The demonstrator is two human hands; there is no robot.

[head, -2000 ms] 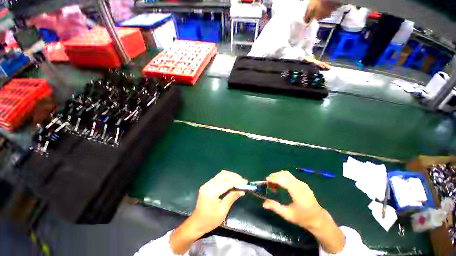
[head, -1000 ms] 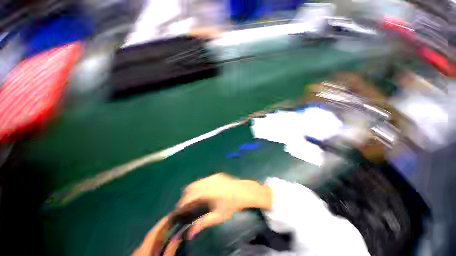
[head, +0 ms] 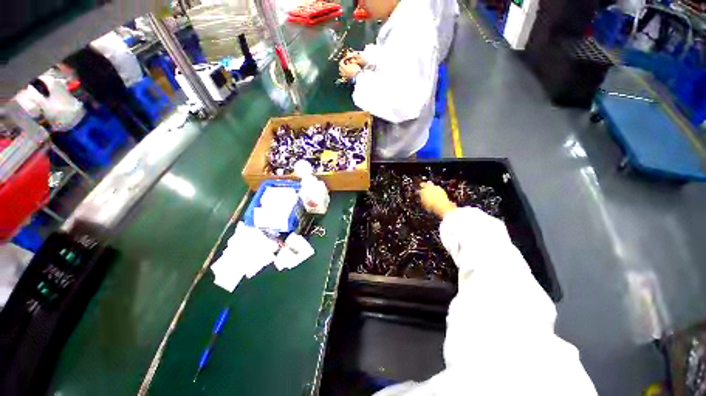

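Note:
My right hand (head: 437,198) reaches over the large black bin (head: 534,232), at the upper middle of the heap of loose dark metal parts (head: 402,224). The hand is small and partly covered by its white sleeve; its fingertips are at the parts, and whether they grip one cannot be told. My left hand is not in view. The unit that was held earlier cannot be seen.
On the green bench (head: 255,325) lie a blue pen (head: 212,340), white papers (head: 246,254), a blue tray (head: 250,216) with wipes, a whitish bottle (head: 314,192) and a cardboard box (head: 357,180) of metal parts. A black tray (head: 35,340) is at left. A person (head: 399,69) sits beyond.
The view has turned right, bringing the black bin fully into sight. My right hand has moved from the bench front out over the bin. My left hand has left the picture.

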